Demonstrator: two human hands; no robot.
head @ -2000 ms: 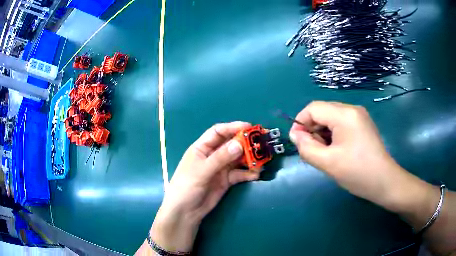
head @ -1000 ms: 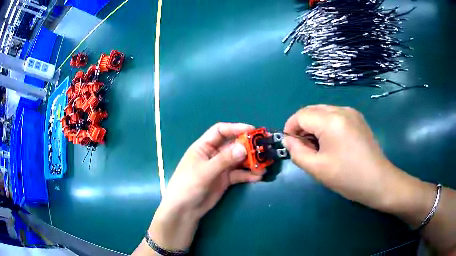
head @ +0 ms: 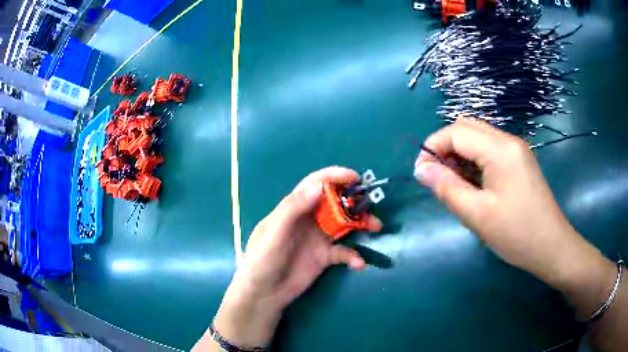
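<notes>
An orange connector housing [head: 335, 212] with a dark core is held tilted in my left hand [head: 289, 240], above the green mat. Two silver flat terminals [head: 375, 194] with holes project from it towards the right. A thin piece with a pale end also sticks out beside them. My right hand [head: 485, 179] is to the right, apart from the housing, with thumb and index finger pinched on a thin dark wire [head: 430, 150]. The wire's far end is blurred.
The wire pile [head: 496, 65] lies at upper right, with orange connectors [head: 454, 8] behind it at the top edge. A heap of wired connectors [head: 131, 148] lies at left, beside a light-blue parts tray [head: 102, 137]. Deep-blue bins [head: 51, 213] stand at the left edge.
My right hand was at the terminals and has moved away up and right. My left hand has turned the housing, and its thumb has shifted. The view has shifted slightly.
</notes>
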